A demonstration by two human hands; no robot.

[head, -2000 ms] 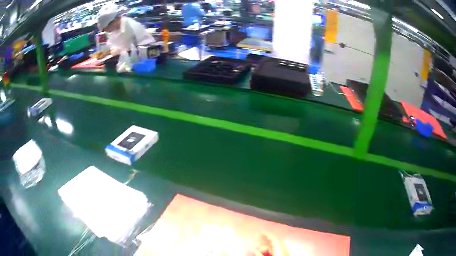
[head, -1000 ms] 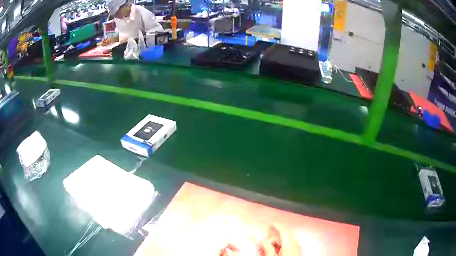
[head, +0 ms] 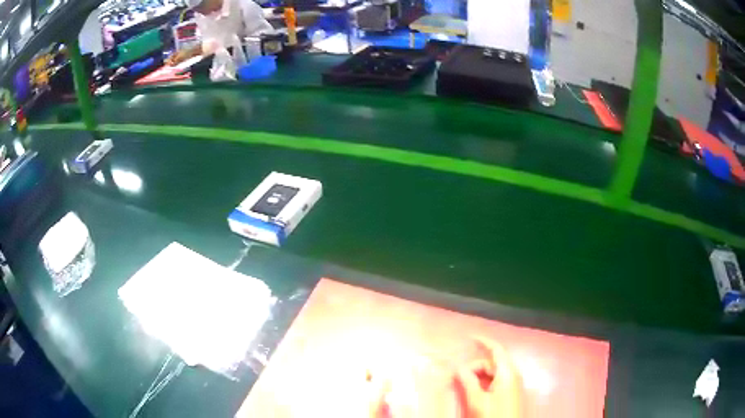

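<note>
The red-orange work mat (head: 564, 351) lies at the bottom centre, its middle washed out by glare. My right hand (head: 494, 380) is over the mat at the bottom edge, overexposed, with curved fingers. A faint pale shape left of it may be my left hand (head: 384, 396); its outline is lost in glare. Whether the hands hold anything cannot be made out. A bright white stack of film bags (head: 196, 306) lies left of the mat. A white retail box (head: 276, 208) with a blue edge lies flat on the green surface beyond.
Other retail boxes lie far left (head: 91, 155) and far right (head: 727, 279). A crinkled white bundle (head: 67, 253) is at left, a white scrap (head: 707, 382) at right. A green rail (head: 368, 151) and post (head: 637, 106), black trays (head: 486, 73) and a person (head: 225, 33) are beyond.
The view has shifted, so most things sit further right and higher. The centre retail box has moved right relative to the mat. More of the hand shape shows over the mat.
</note>
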